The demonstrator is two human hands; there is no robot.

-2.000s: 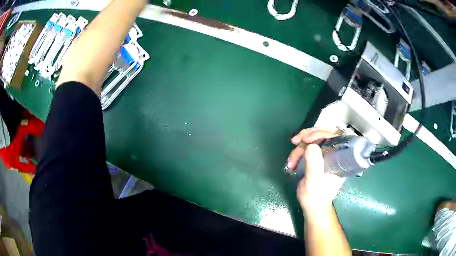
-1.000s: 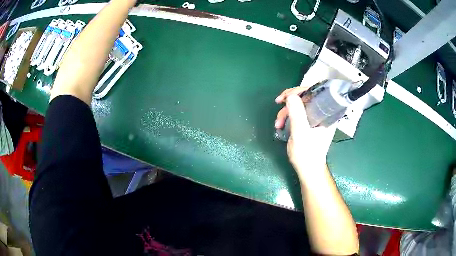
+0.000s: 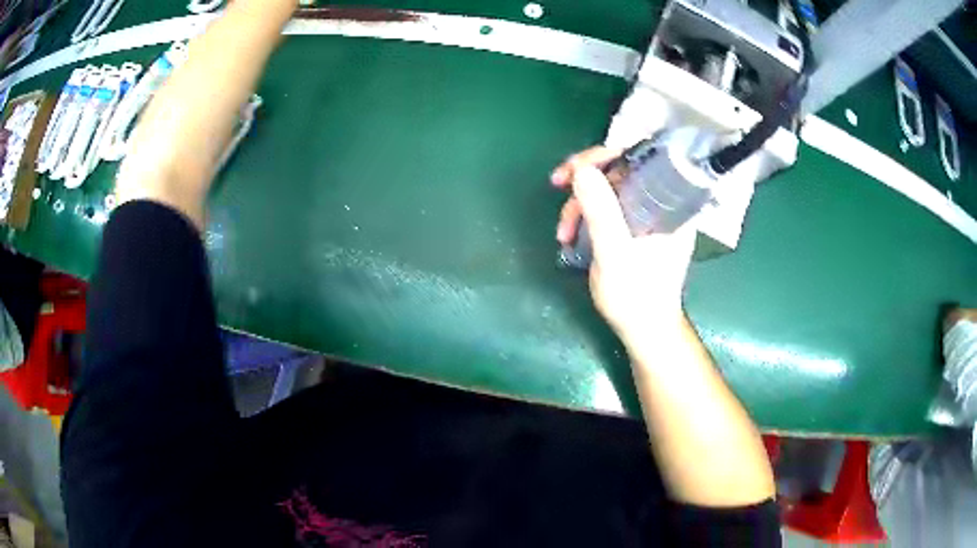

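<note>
My right hand [image 3: 627,241] holds the grey electric screwdriver [image 3: 666,187] above the green bench, just in front of the screw feeder [image 3: 720,66]. The driver's front end points down-left; its bit is hard to make out. The black cord leaves the driver's rear toward the upper right. My left forearm reaches up past the top edge, and the left hand is out of the picture. White U-shaped units [image 3: 80,123] with blue inserts stand in a row left of this forearm. Another white loop is partly hidden behind the forearm.
The green bench [image 3: 429,214] has a white strip [image 3: 461,30] across it. A small-parts box [image 3: 32,161] is at the far left. Loose U-shaped units [image 3: 908,104] lie at the upper right. Another person's sleeve [image 3: 961,359] is at the right edge. Red stools [image 3: 846,498] stand below.
The view has shifted, so the feeder and units sit higher and further left. My right hand still holds the screwdriver, now close in front of the feeder. My left hand stays beyond the top edge.
</note>
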